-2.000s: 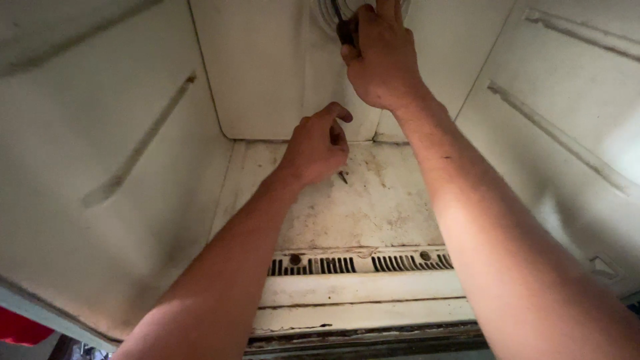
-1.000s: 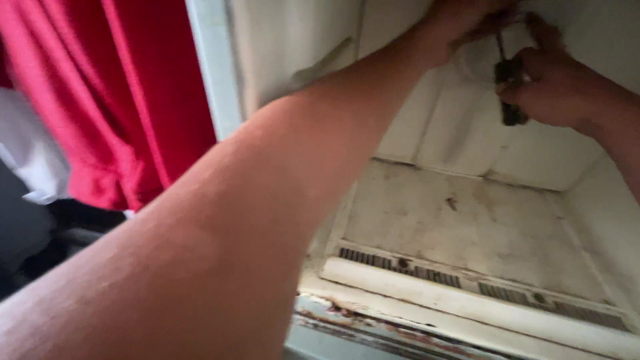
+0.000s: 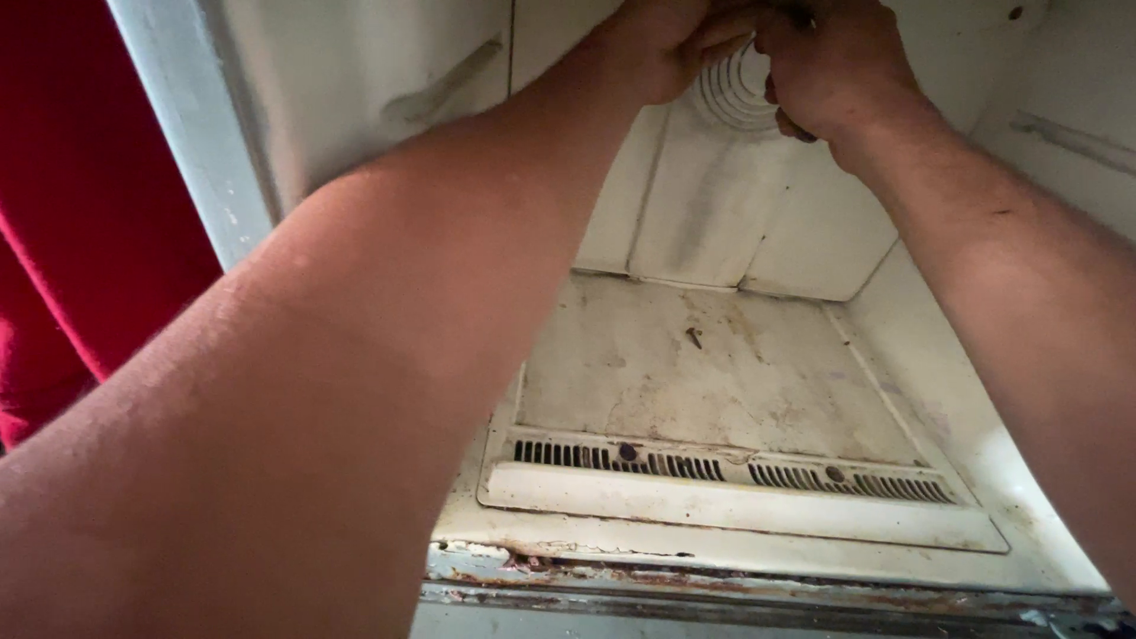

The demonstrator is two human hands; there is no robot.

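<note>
Both hands are raised close together in front of the back panel point(image 3: 701, 204) of an old refrigerator or freezer compartment. My left hand point(image 3: 688, 44) is at the top edge of the view, its fingers bent and partly cut off. My right hand point(image 3: 834, 67) is curled around a dark-handled tool, of which only the handle's lower end point(image 3: 796, 127) shows below the palm; the tool's tip is hidden. Behind the hands is a round fan grille point(image 3: 732, 89) with concentric rings. A small screw point(image 3: 694, 337) lies on the stained compartment floor.
A slotted vent strip point(image 3: 710, 484) crosses the floor's front. The front sill point(image 3: 621, 572) is rusted and chipped. Ridged side walls point(image 3: 1078, 142) stand either side, with a pale door-frame edge point(image 3: 191, 133) at left. Red cloth point(image 3: 71, 177) hangs outside it.
My left hand, low near the floor two seconds ago, is now up beside my right hand at the grille. The tool stays in my right hand. The view has shifted.
</note>
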